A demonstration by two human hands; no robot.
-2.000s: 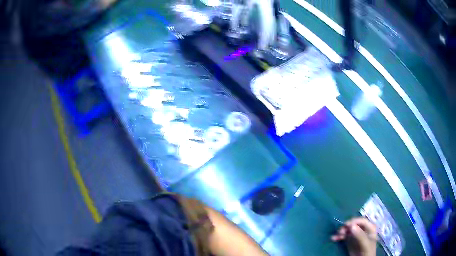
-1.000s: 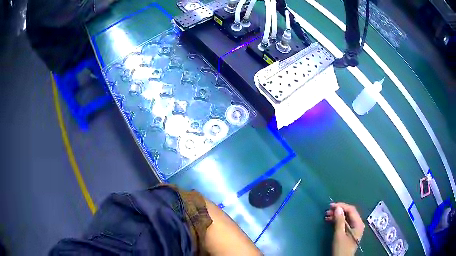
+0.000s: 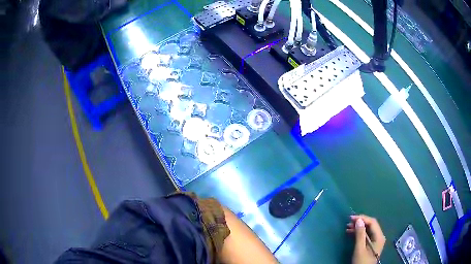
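My right hand (image 3: 367,238) is at the lower right, partly cut off by the bottom edge. It is shut on a thin metal pick (image 3: 371,246), held like a pen, its tip pointing up and left. A silver carrier plate (image 3: 400,245) with round parts lies just right of the hand, apart from it and cut off by the bottom edge. My left forearm (image 3: 240,240) crosses the lower middle from a dark sleeve; my left hand is below the picture's edge, so its grip is hidden.
A clear blister tray (image 3: 219,114) with three white round parts lies left of centre. A black disc (image 3: 286,202) and blue-handled brush (image 3: 301,219) lie between my arms. Beyond are the black unit with perforated cover (image 3: 320,77), a squeeze bottle (image 3: 393,104) and a pink-red frame (image 3: 447,199).
The whole view has shifted, moving the bench things right and slightly down. The carrier plate is now more cut off. My right hand still holds the pick near the plate.
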